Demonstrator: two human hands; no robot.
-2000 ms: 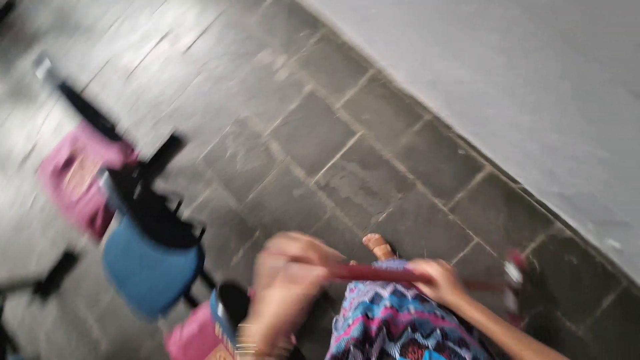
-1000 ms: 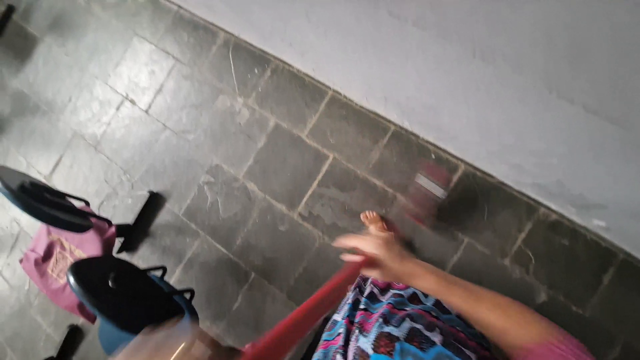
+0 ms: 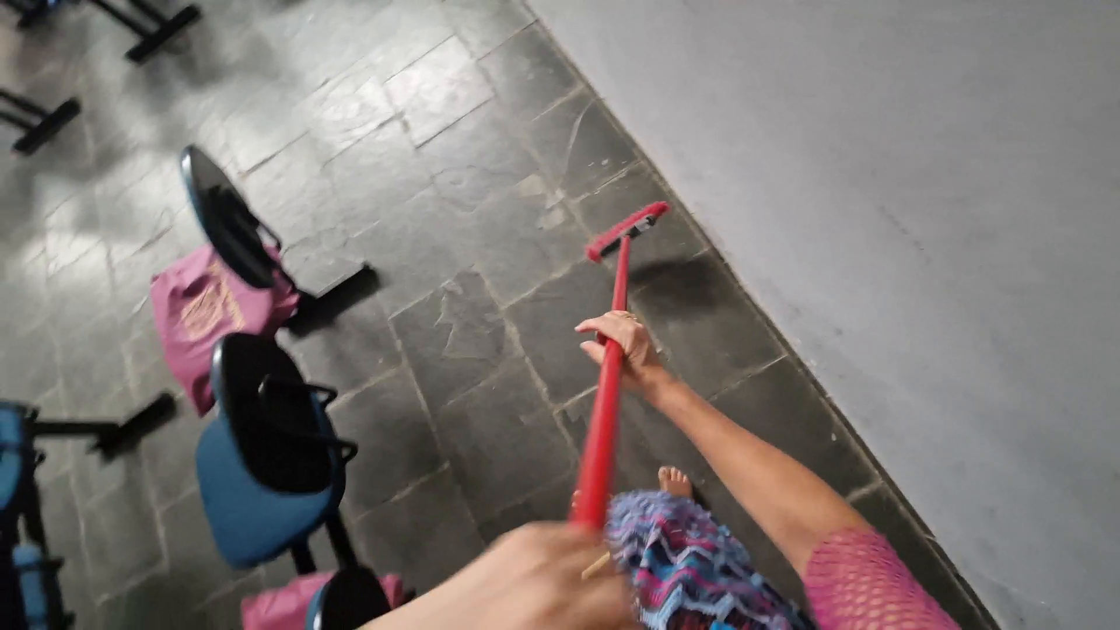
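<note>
A push broom with a red handle (image 3: 604,420) and red bristles (image 3: 627,232) reaches out ahead of me over the dark stone floor. At the handle's near end my left hand (image 3: 556,573) is closed around it, somewhat blurred. Farther along, my right hand (image 3: 623,341) holds the handle with its thumb and forefinger partly apart. The broom head is near the foot of the wall, with a shadow beside it; whether it touches the floor I cannot tell.
A pale wall (image 3: 857,219) runs diagonally on the right. Chairs with blue seats (image 3: 262,490) and black legs stand left, with pink cloth bags (image 3: 206,306) by them. My bare foot (image 3: 675,481) shows below a patterned garment (image 3: 700,560).
The broom has swung round: its head, blurred near my foot one second ago, is now farther forward. My right hand has moved forward along with the handle.
</note>
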